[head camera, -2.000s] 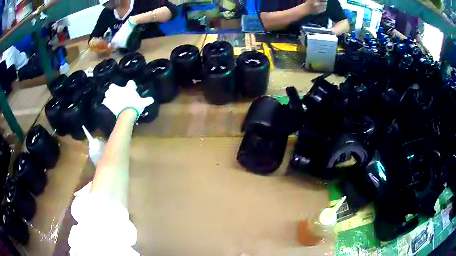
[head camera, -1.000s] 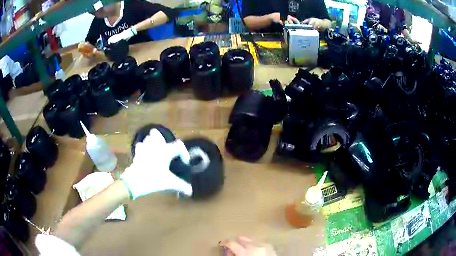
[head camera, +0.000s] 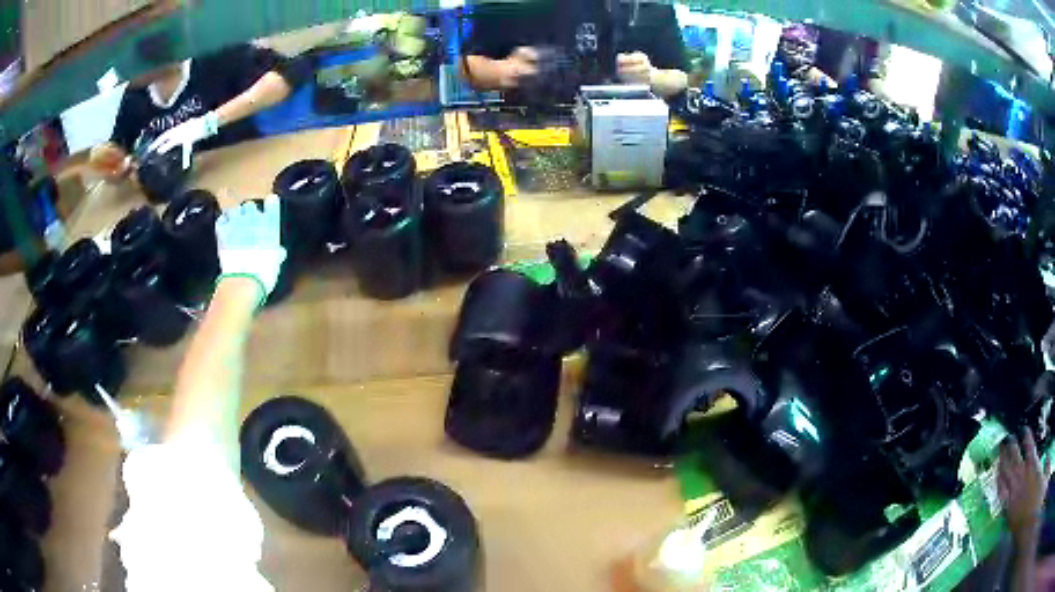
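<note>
My left hand, in a white glove with a green cuff edge, is on a black speaker housing in the back row. It covers most of that housing; whether the fingers grip it is hidden. Two housings lie in front of me with white C shapes on their ends: one tilted, one nearer the bottom edge. The glue bottle is blurred at the bottom, right of centre, with amber liquid. My right hand is not recognisable in view.
More housings stand behind and at left. A pale squeeze bottle is beside my left forearm. A heap of black shells fills the right. A white box and two people are across the bench. A bare hand, owner unclear, is at the right edge.
My left hand has let go of the housings it handled in front of me and moved back to the row. Two housings now lie there, C ends showing. The view has shifted right.
</note>
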